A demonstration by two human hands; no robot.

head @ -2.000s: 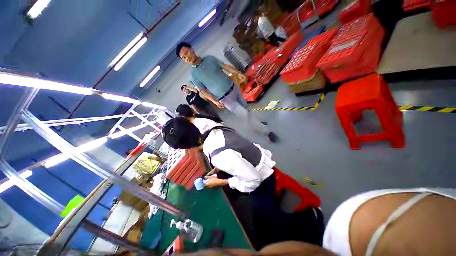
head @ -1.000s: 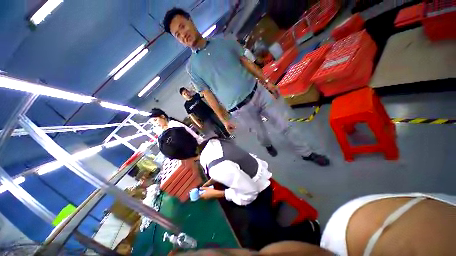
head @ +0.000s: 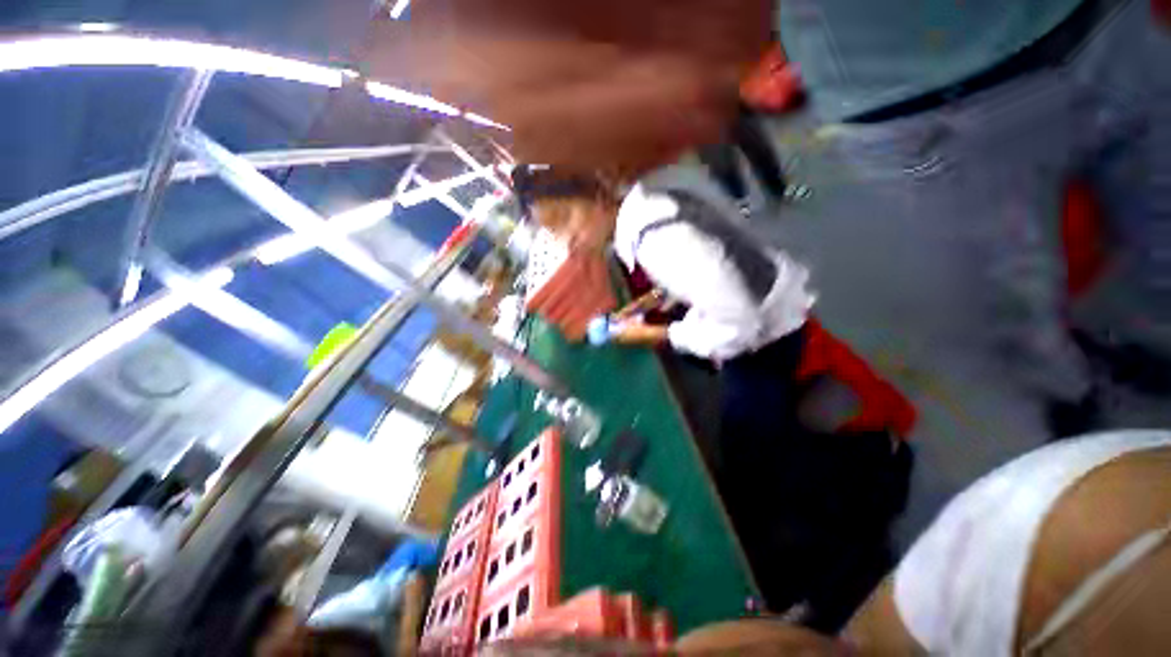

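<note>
Pink foam trays (head: 551,520) with rows of white panels with dark windows lie on the green bench mat (head: 668,546) at the bottom centre. A clear bottle (head: 636,506) lies sideways in this tilted view, right of the trays. A second clear bottle (head: 572,418) is farther along the bench. A dark pad (head: 624,451) and a small white piece (head: 593,477) are between them. I make out neither of my hands. Skin shows at the bottom edge, but I cannot tell which body part it is.
A large blurred hand or forearm (head: 591,77) covers the top centre, apparently another person's. A teal shirt (head: 912,51) is close at upper right. A seated worker (head: 719,276) holds a small light-blue thing beside stacked pink trays (head: 574,295). Metal frame bars cross the left; a red stool (head: 858,385) is right.
The view has swung, bringing the filled foam trays and second bottle into sight. The standing person in teal has come much closer, and a blurred hand or forearm now covers the top.
</note>
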